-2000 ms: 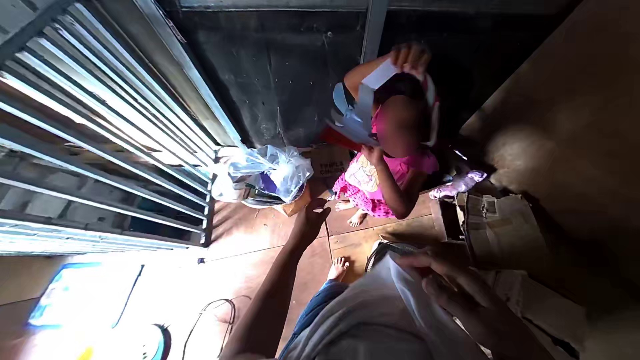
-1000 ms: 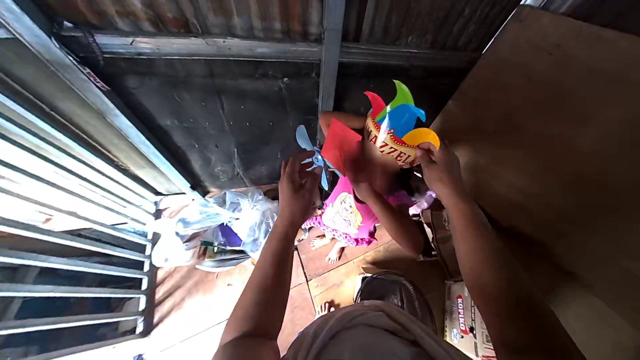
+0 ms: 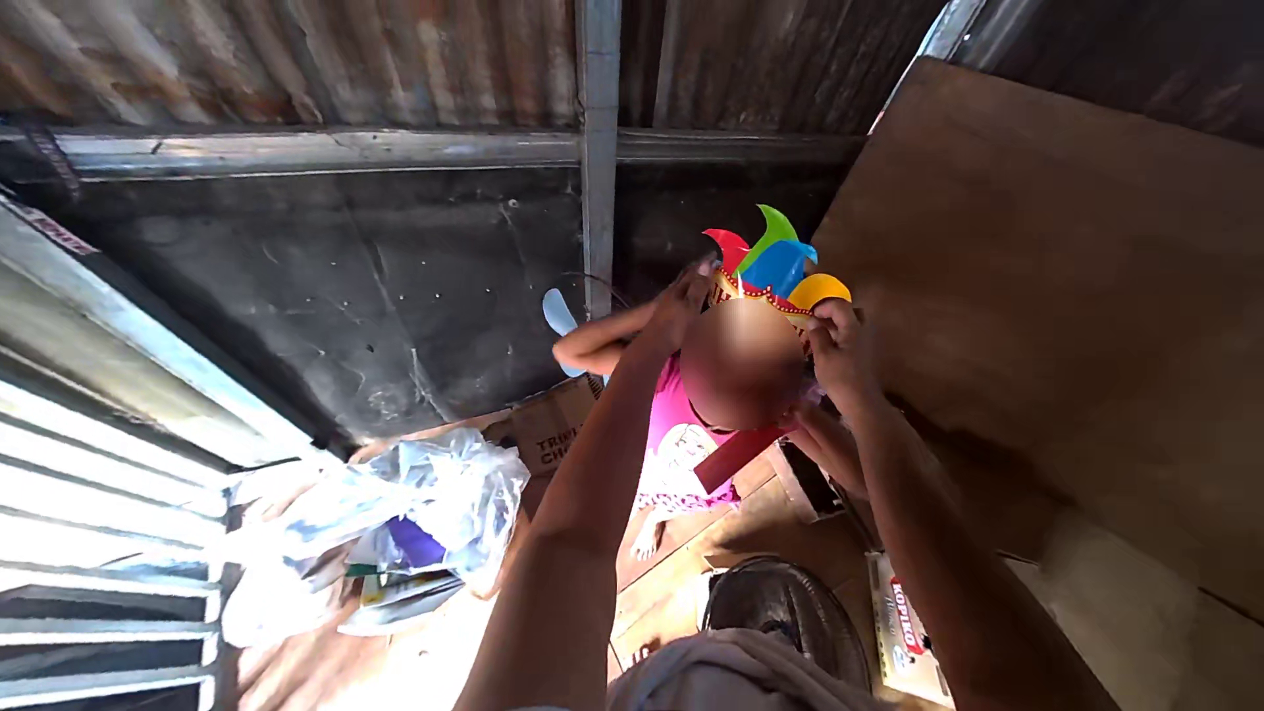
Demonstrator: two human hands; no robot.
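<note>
A colourful paper crown (image 3: 775, 272) with red, green, blue and yellow points sits at the forehead of a small person in a pink printed top (image 3: 681, 425). My right hand (image 3: 839, 341) pinches the crown's band below the yellow point. My left hand (image 3: 686, 296) is at the band's other side, its fingertips partly hidden beside the other person's raised hand. A flat red object (image 3: 736, 459) is by that person's chest. Light blue fan-like blades (image 3: 560, 311) show behind their raised elbow.
Clear plastic bags (image 3: 444, 494) with mixed items lie at lower left, beside a white slatted grille (image 3: 109, 573). A cardboard box (image 3: 548, 425) stands by the dark wall. A brown board (image 3: 1037, 296) leans at right. A printed carton (image 3: 904, 632) and a dark rounded seat-like object (image 3: 780, 602) are below.
My left hand has moved up and right to the crown's left side. The crown has come onto the other person's forehead. The red object, earlier by their face, is lower.
</note>
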